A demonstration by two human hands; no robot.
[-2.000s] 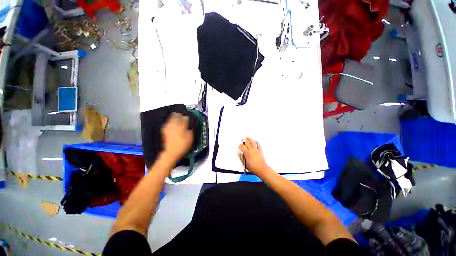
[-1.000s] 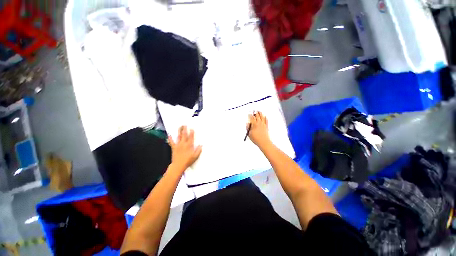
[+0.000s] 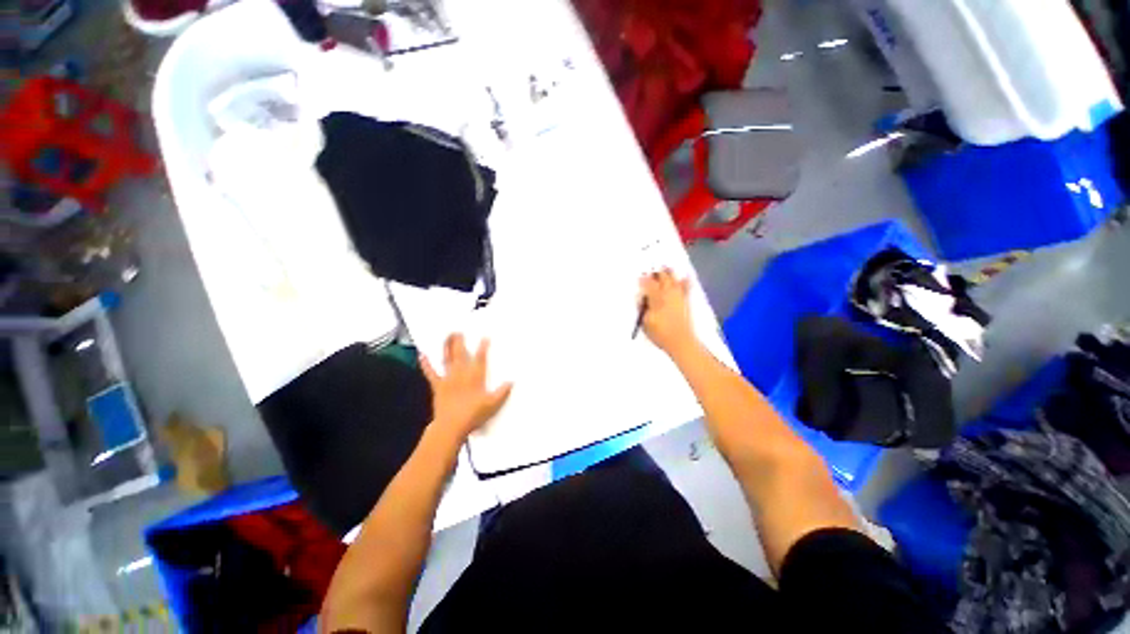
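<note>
A large white pattern sheet (image 3: 558, 359) lies at the table's near edge, with a thin black fabric edge showing along its near side. My left hand (image 3: 465, 386) rests flat on its left part, fingers spread, holding nothing. My right hand (image 3: 667, 305) is at its right side with a thin dark pen (image 3: 639, 318) in the fingers, pointing down toward me. A stack of black panels (image 3: 351, 427) lies left of my left hand. A bundle of black cut pieces (image 3: 405, 202) lies farther up the table. A sliver of a green item (image 3: 399, 354) shows at the stack's upper edge.
Blue crates with cloth stand on the floor at the left (image 3: 236, 505) and right (image 3: 778, 297). Beyond the table's right edge are a red-legged stool (image 3: 748, 146) and a red garment heap (image 3: 675, 56). Plaid garments (image 3: 1047, 508) lie at the lower right. Dark items (image 3: 357, 31) sit at the far end.
My left hand has gone from the black stack onto the white sheet and lies flat. My right hand has moved to the sheet's right side with the pen. The view has turned and shifted.
</note>
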